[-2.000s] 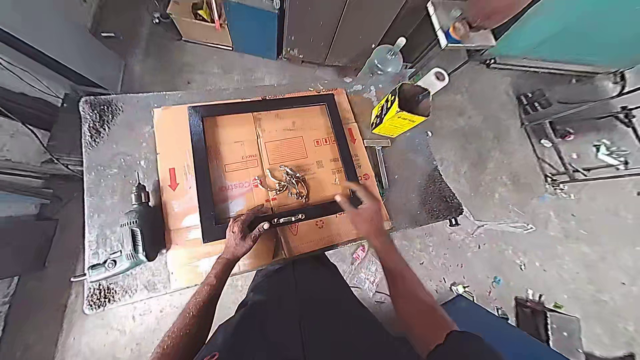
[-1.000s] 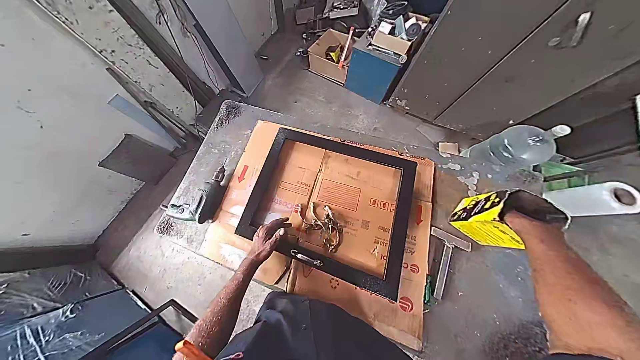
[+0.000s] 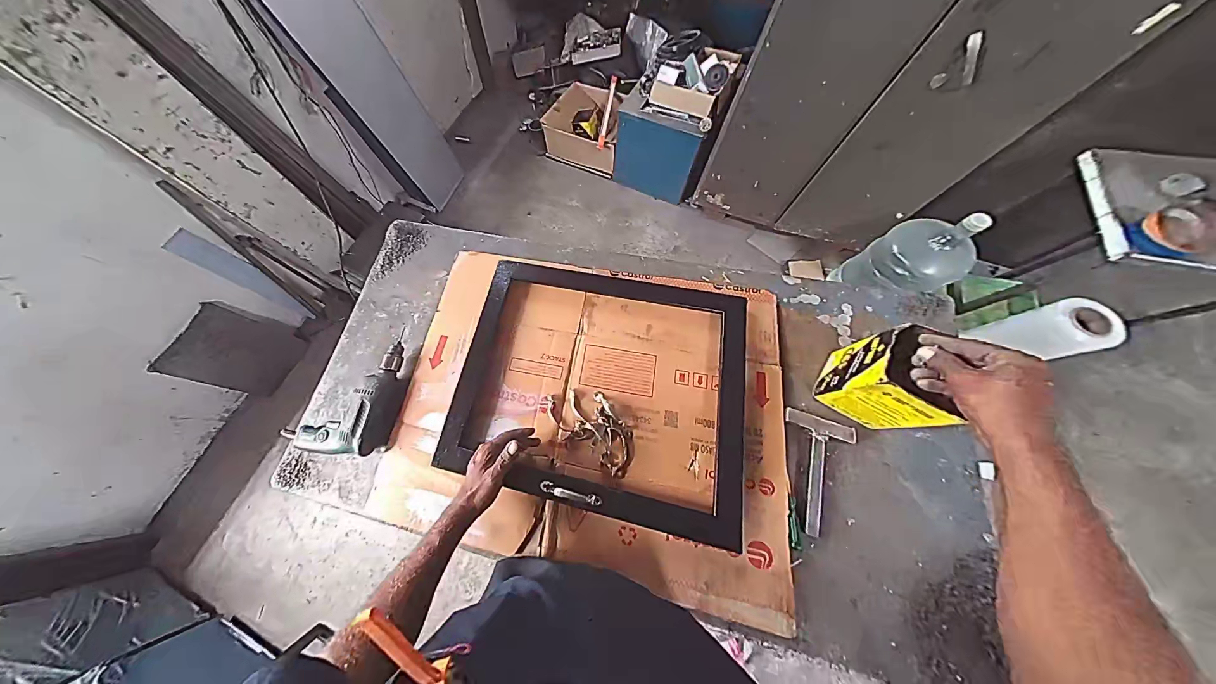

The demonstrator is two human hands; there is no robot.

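Observation:
A black frame [image 3: 727, 408] lies on a flattened cardboard box [image 3: 781, 579] on the worktable. A small metal pull handle [image 3: 571, 493] sits on its near side. Inside the frame lies a heap of metal handles [image 3: 608, 437]. My left hand [image 3: 496, 464] rests on the frame's near left part, left of the pull handle, holding nothing. My right hand [image 3: 983, 380] is at the opening of a yellow and black box [image 3: 874, 385] on the right; its fingertips are bent, and whether they hold a small thing cannot be told.
A power drill [image 3: 356, 413] lies left of the cardboard. A T-shaped metal tool [image 3: 815, 475] lies right of it. Beyond the right side stand a large clear bottle [image 3: 907, 255] and a white roll [image 3: 1035, 328]. A blue cabinet [image 3: 655, 152] and an open carton [image 3: 575, 142] stand behind.
My right hand left the frame's near side, reached inside the yellow box, and is now at its opening with the fingers in view. My left hand stays by the frame. The view has shifted.

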